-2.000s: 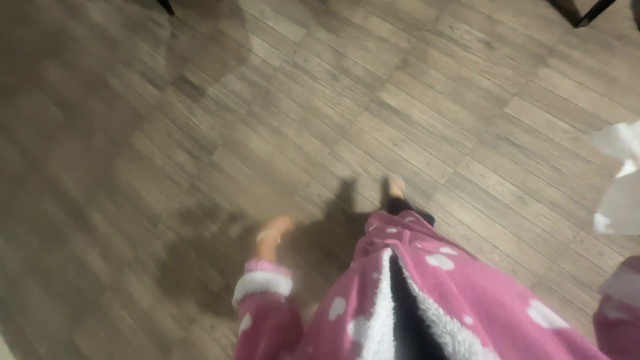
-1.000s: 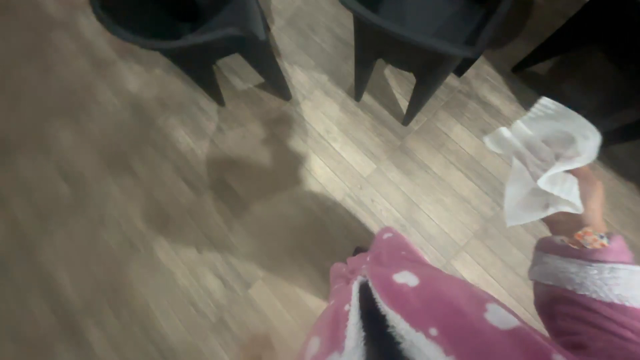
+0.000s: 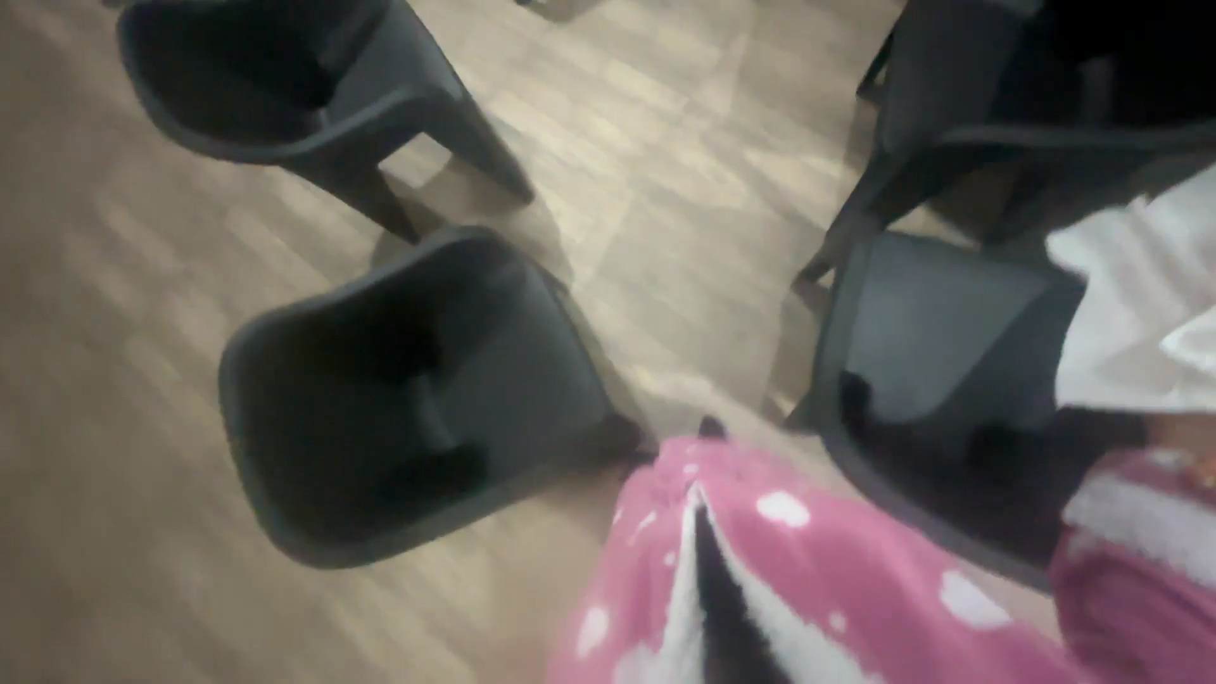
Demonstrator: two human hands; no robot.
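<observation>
A crumpled white cloth or paper point(image 3: 1140, 304) is at the right edge of the head view, with my right hand point(image 3: 1178, 432) just below it, closed on it. Most of that hand lies under the white sheet or past the frame edge. Its wrist comes out of a pink sleeve with a fluffy white cuff point(image 3: 1145, 527). My left hand is out of the view. The pink robe point(image 3: 855, 560) with white spots and fleece edging hangs at the bottom middle. Blur softens the whole picture.
Dark plastic chairs stand on both sides: one at upper left point(image 3: 437, 104), one at left centre point(image 3: 513, 361), one at right point(image 3: 931, 332) and another at upper right point(image 3: 950, 85). Between them runs wood-look plank flooring point(image 3: 665, 218).
The view has moved in among the chairs, which now stand on both sides. My right hand, with the white sheet, is nearer the right edge. My left hand, visible two seconds ago, is out of view.
</observation>
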